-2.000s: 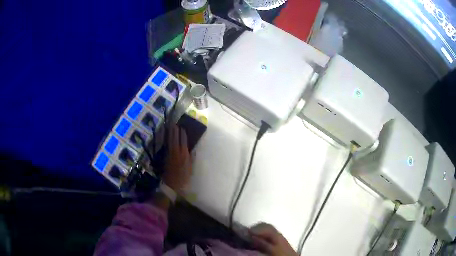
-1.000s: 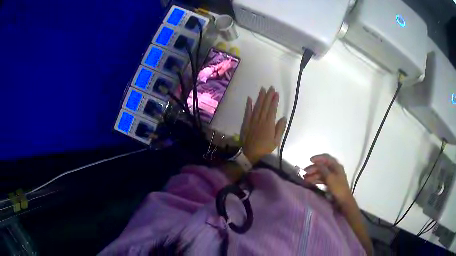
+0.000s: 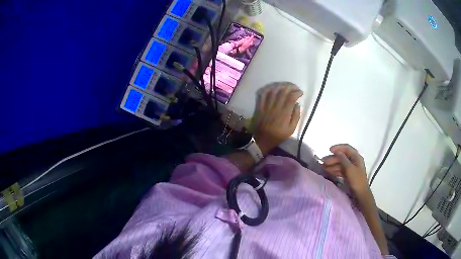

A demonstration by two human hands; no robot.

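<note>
A smartphone [image 3: 231,66] lies on the white bench, its lit screen showing a pink picture. My left hand [image 3: 279,109] is right of the phone over the bench, apart from it, slightly blurred, fingers a little bent and nothing seen in it. My right hand [image 3: 346,163] is at the bench's near edge with curled fingers. A small pale spot shows at its fingertips; I cannot tell whether it is a held thing. A white unit [image 3: 331,16], cut off by the top edge, has a black cable [image 3: 320,96] plugged in that runs down between my hands.
Power meters [image 3: 152,52] with blue displays and black leads stand left of the phone. More white units stand at the right, one with a lit blue ring [image 3: 432,22]. A cup-like object [image 3: 252,7] is at the top. A black coiled cord [image 3: 247,200] hangs on my pink smock.
My left hand has left the phone, whose screen has gone from dark to lit, and moved right; its fingers are now more bent. My right hand has risen slightly. The view has shifted.
</note>
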